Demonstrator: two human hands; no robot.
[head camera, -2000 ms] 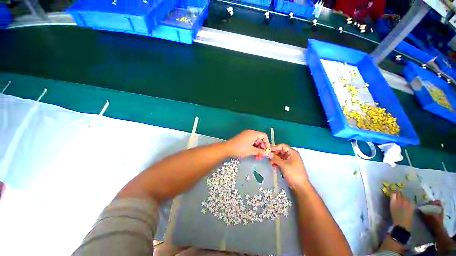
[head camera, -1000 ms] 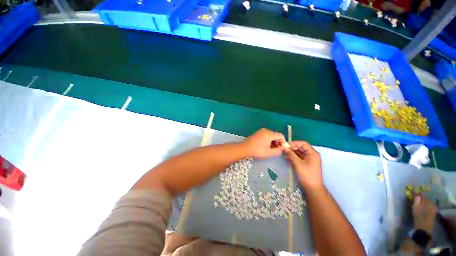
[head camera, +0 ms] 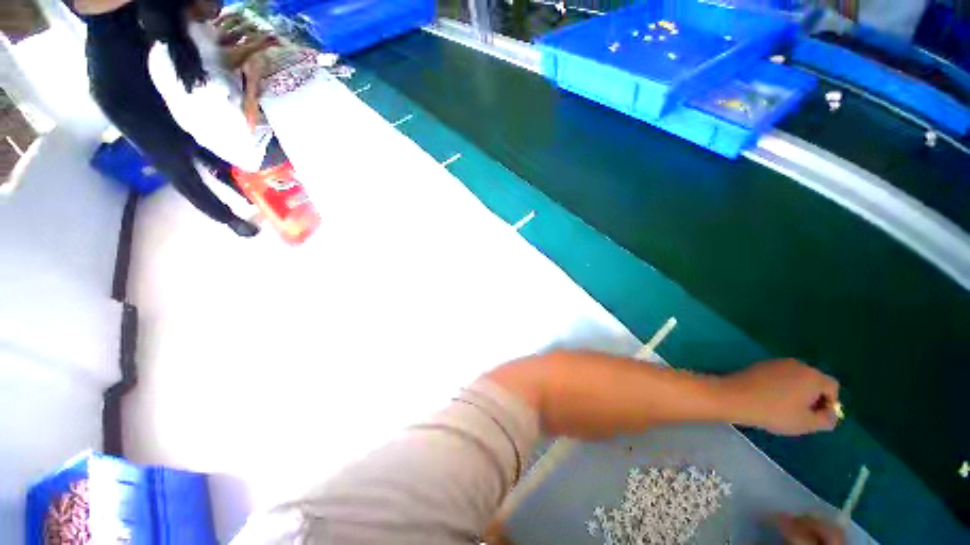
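Note:
My left hand (head camera: 792, 396) is closed over the near edge of the green belt, with a small yellow-white piece (head camera: 838, 411) pinched at its fingertips. My right hand (head camera: 810, 529) is low at the bottom edge, blurred and partly cut off, right of the white pile; whether it holds anything cannot be told. The loose pile of small white parts (head camera: 662, 507) lies on the grey mat (head camera: 580, 468), below my left forearm. A small pale piece (head camera: 964, 468) lies on the dark green belt at the right edge.
Stacked blue trays (head camera: 612, 75) with few small pieces stand across the belt. A person (head camera: 160, 96) bends by a red-orange container (head camera: 279, 202) at the upper left. A blue crate (head camera: 176, 511) with pinkish-brown parts is at the lower left. Tape strips (head camera: 659, 336) mark the bench edge.
The view has swung left. My hands were together at a small piece; now they are apart, the left out over the belt edge with a piece, the right low by the pile.

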